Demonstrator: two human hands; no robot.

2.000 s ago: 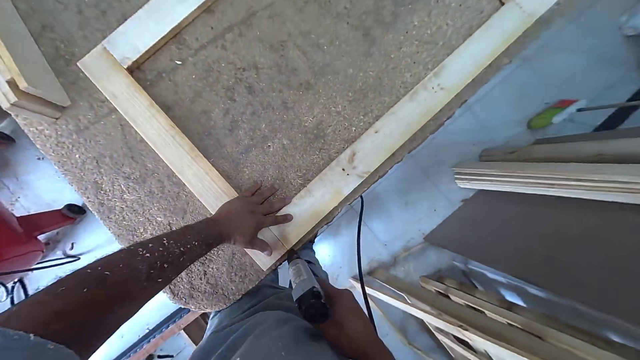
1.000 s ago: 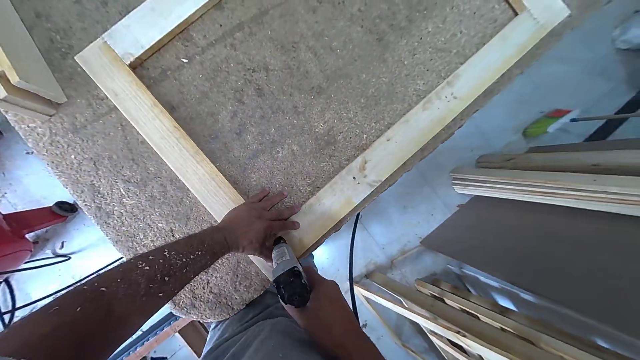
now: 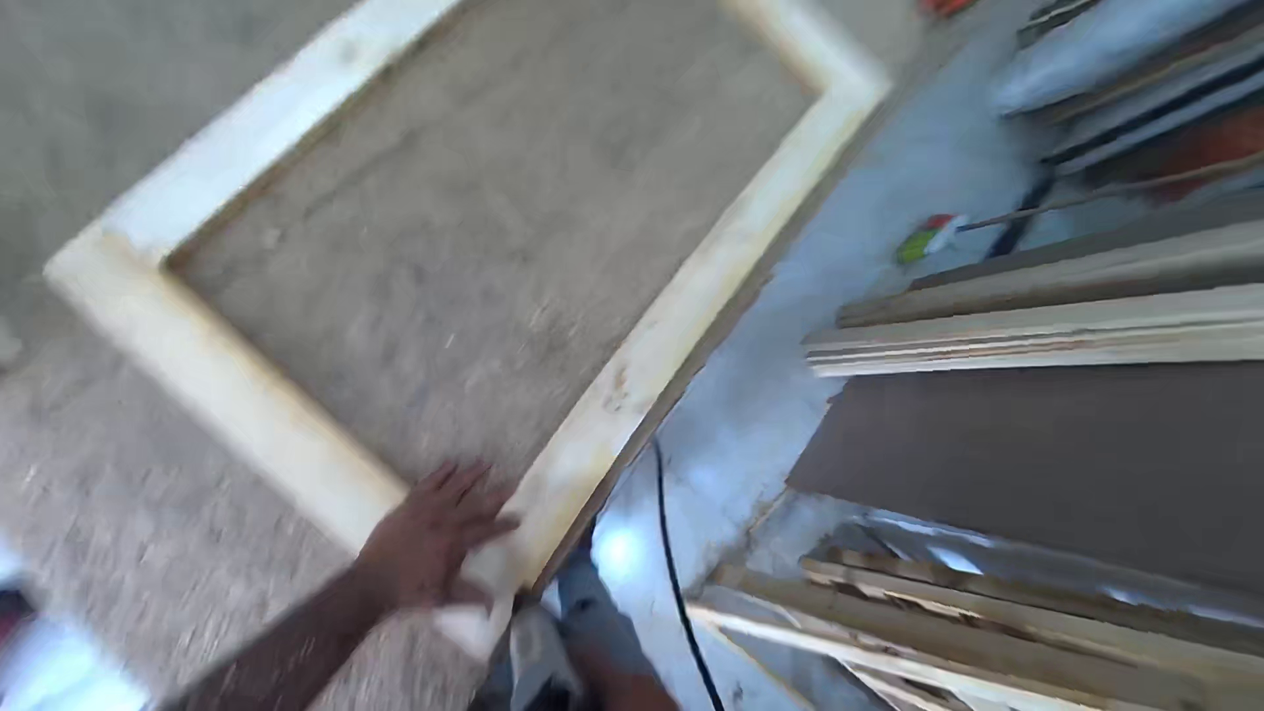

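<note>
A rectangular wooden frame (image 3: 632, 380) lies on a large board (image 3: 474, 267) strewn with wood dust. My left hand (image 3: 439, 543) rests with its fingers spread on the frame's near corner. Just below that corner, at the bottom edge of the view, my right hand (image 3: 617, 676) is partly visible, blurred, around a handheld power tool (image 3: 538, 657). The tool's nose is close to the outer side of the corner; whether it touches the wood cannot be told.
A black cable (image 3: 676, 573) runs down over the pale floor. To the right are stacked boards (image 3: 1037, 331), a dark panel (image 3: 1027, 464) and wooden slats (image 3: 928, 632). A green and red brush head (image 3: 926, 240) lies farther back on the floor.
The view has shifted, with blur. The power tool, over the frame's corner a second ago, is now lower, beside the outer edge. My left hand stays on the corner.
</note>
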